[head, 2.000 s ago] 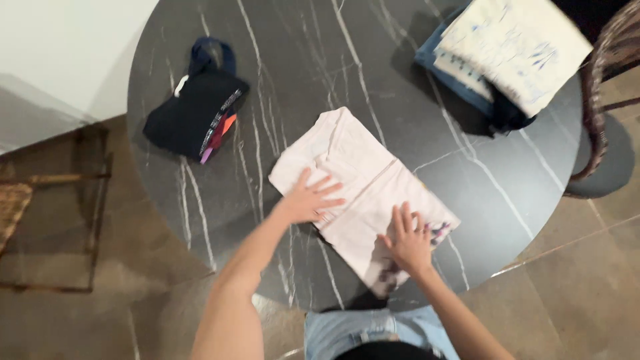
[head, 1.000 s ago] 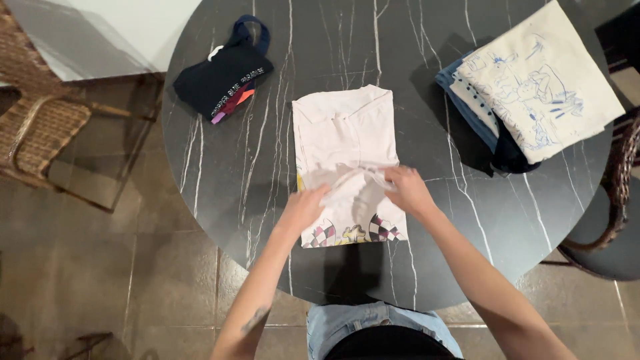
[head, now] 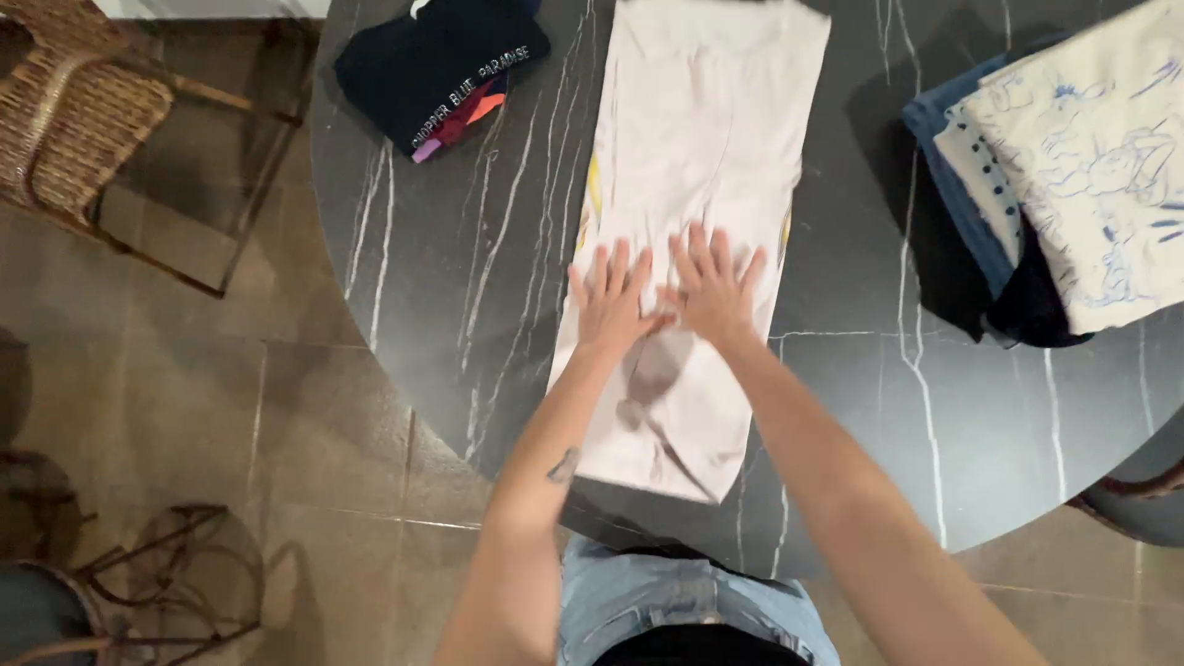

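A pale pink garment [head: 703, 139] lies in a long, narrow folded strip on the dark marble-patterned table [head: 832, 407], its lower end near the table's front edge. Both palms rest on its middle, fingers spread and pointing away from me. My left hand [head: 615, 296] presses on the left half and my right hand [head: 712, 282] on the right half, the thumbs close together. Neither hand grips the cloth. Bits of yellow print show along both side edges. Creases run below the hands, and one slanting fold lies near the bottom end.
At the upper left of the table sits a folded black garment [head: 435, 74] with lettering. On the right is a stack of folded clothes, a cream printed cloth [head: 1101, 176] over blue denim [head: 967, 176]. A woven wicker chair [head: 83, 120] stands beyond the table's left side.
One second ago my hands pinched the garment's shorter folded shape, with a patterned part at its bottom. Now the cloth extends further toward me, that pattern is out of sight, and my hands lie flat.
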